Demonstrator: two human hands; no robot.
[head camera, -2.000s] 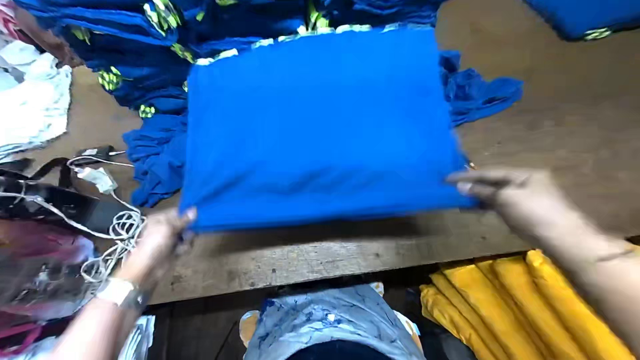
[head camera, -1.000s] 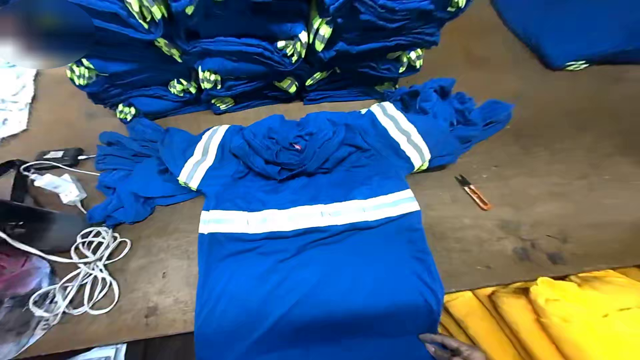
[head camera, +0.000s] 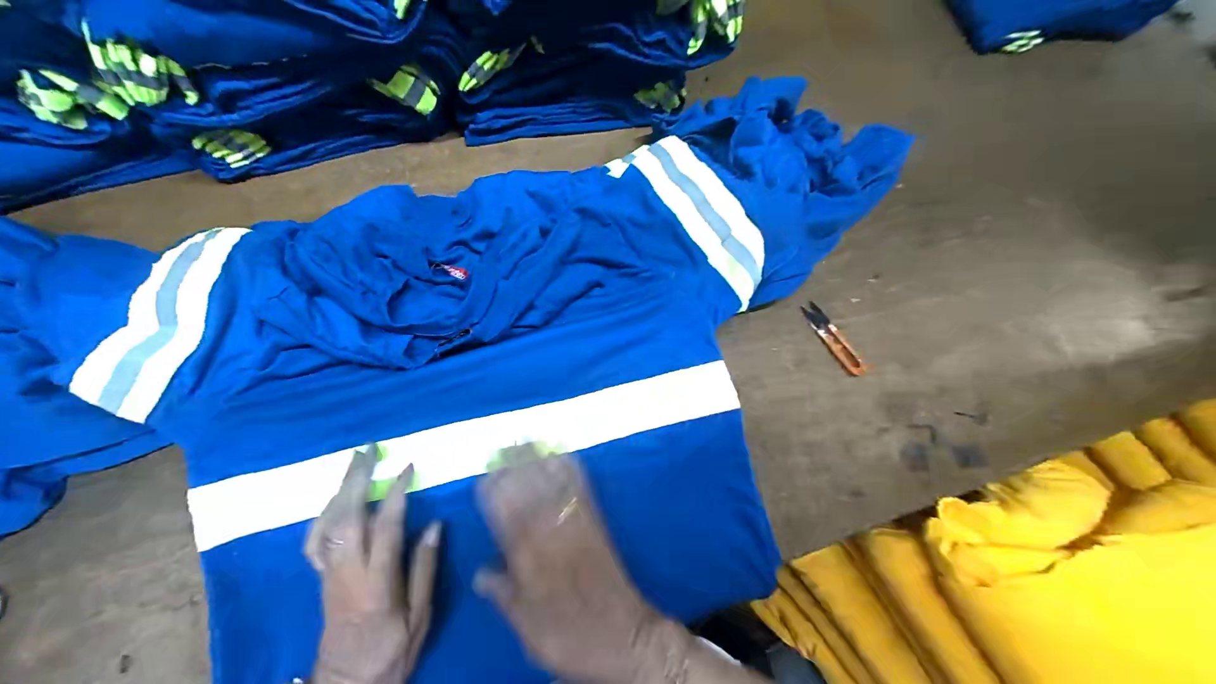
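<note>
A blue garment (head camera: 646, 503) with white reflective bands lies flat, its sleeves spread to both sides and its neck part bunched at the top. My left hand (head camera: 375, 570) rests on its front with fingers apart, fingertips at the chest band (head camera: 646, 413). To its right, my right hand (head camera: 560, 560), blurred, has its fingertips at the same band. Bits of yellow-green show by the fingertips of both hands; whether either hand pinches anything is unclear.
Folded dark blue garments with yellow-green checked trim (head camera: 313, 104) are stacked behind. Orange-handled thread snips (head camera: 836, 340) lie on the wooden table (head camera: 950, 285). Yellow fabric (head camera: 1092, 589) is piled at the lower right, and another blue pile (head camera: 1054, 19) sits at the upper right.
The blue fabric, held up by both hands two seconds ago, now lies spread with its bands showing. Both hands are over its front; one second ago only the right hand showed, at its lower right edge.
</note>
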